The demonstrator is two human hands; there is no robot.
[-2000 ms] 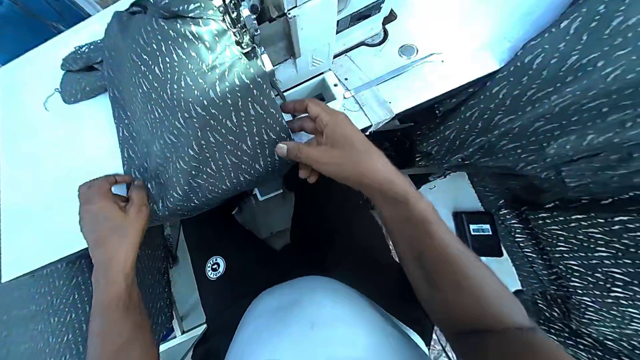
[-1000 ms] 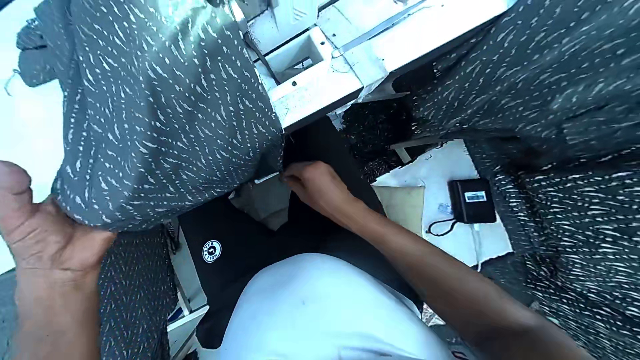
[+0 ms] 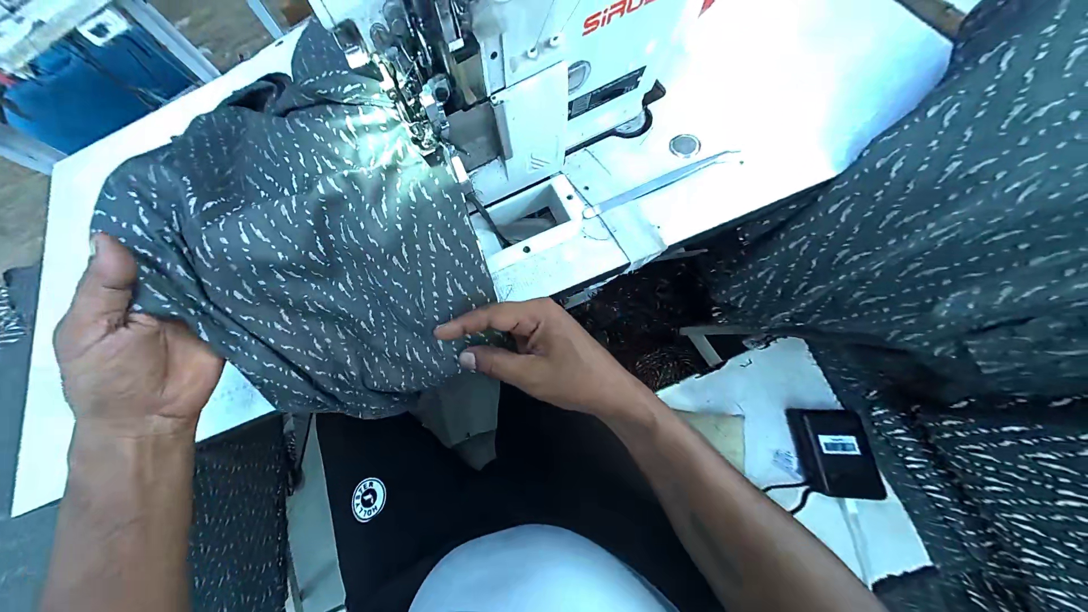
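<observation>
A dark grey fabric piece with white flecks (image 3: pixel 314 255) lies on the white table, its upper part at the needle and presser foot of a white industrial sewing machine (image 3: pixel 531 110). My left hand (image 3: pixel 132 340) is palm up at the fabric's left edge, thumb above and fingers partly hidden beneath the cloth. At the fabric's lower right edge, my right hand (image 3: pixel 544 353) has its thumb and index finger a little apart, touching or just over the cloth. Whether it pinches the edge cannot be told. A grey flap of cloth (image 3: pixel 467 416) hangs below the edge over my lap.
Bulky flecked fabric (image 3: pixel 926 221) drapes along the right side. Below it, a black box with a cable (image 3: pixel 837 453) rests on a white board (image 3: pixel 782 382). An open rectangular slot (image 3: pixel 535 217) lies beside the machine foot. Tweezers (image 3: pixel 663 183) lie on the machine bed.
My right hand has risen from below the table edge to the fabric's lower right edge. My left hand has moved up along the fabric's left side. The view has shifted back toward the machine.
</observation>
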